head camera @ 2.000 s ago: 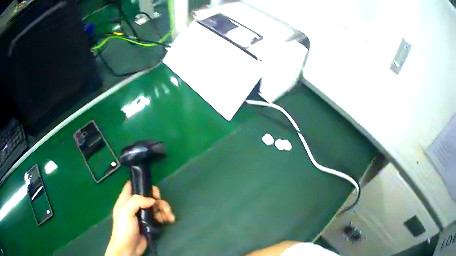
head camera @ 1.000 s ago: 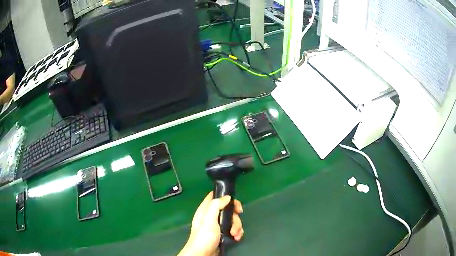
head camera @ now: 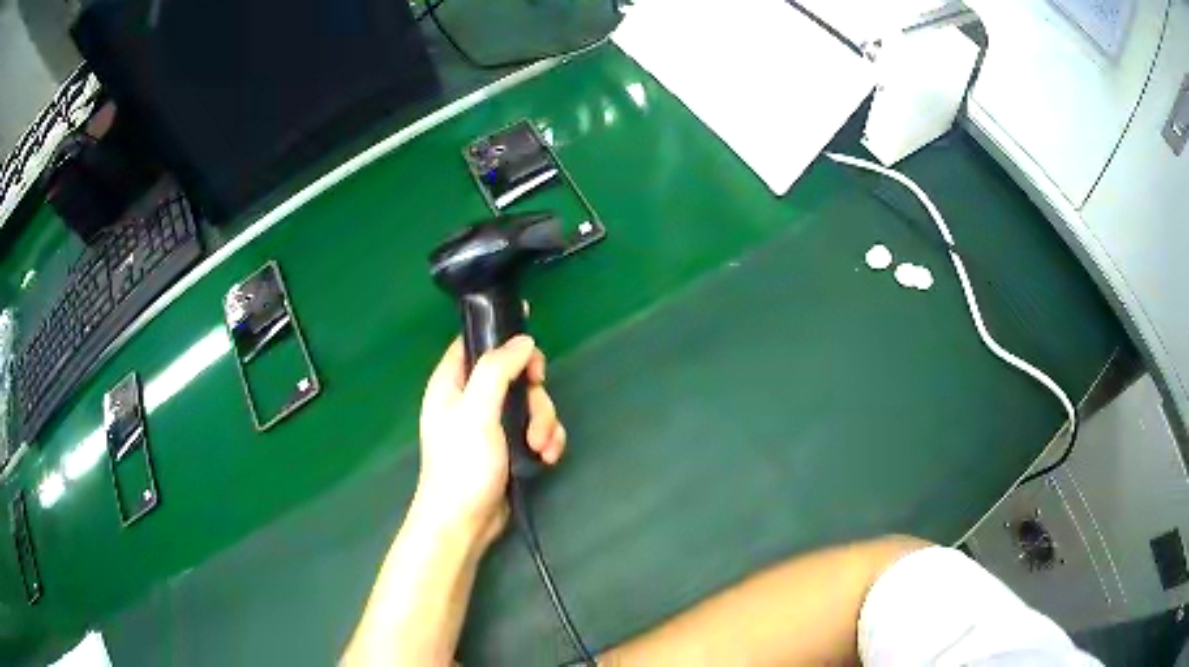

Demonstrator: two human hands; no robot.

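Observation:
My left hand point(head camera: 472, 424) is wrapped around the grip of a black barcode scanner point(head camera: 489, 293), held upright above the green surface. The scanner's head points right and overlaps the lower edge of a phone frame point(head camera: 513, 154). Its black cable point(head camera: 541, 563) hangs from the grip to the bottom edge. Other phone frames point(head camera: 271, 349) lie spaced in a row to the left on the glossy green belt point(head camera: 378, 235). My right hand is out of the picture; only my right forearm and white sleeve show at the bottom.
A black keyboard point(head camera: 104, 293) and a large black panel point(head camera: 261, 98) stand beyond the belt. A white sheet point(head camera: 756, 91) lies at the upper right. Small white pieces point(head camera: 878, 257) and a curving white cable point(head camera: 984, 326) lie on the dull green mat point(head camera: 730, 430).
The scanner head now overlaps the rightmost phone frame, which stood apart from it before. My right forearm and sleeve have come into view. The camera view has shifted and tilted.

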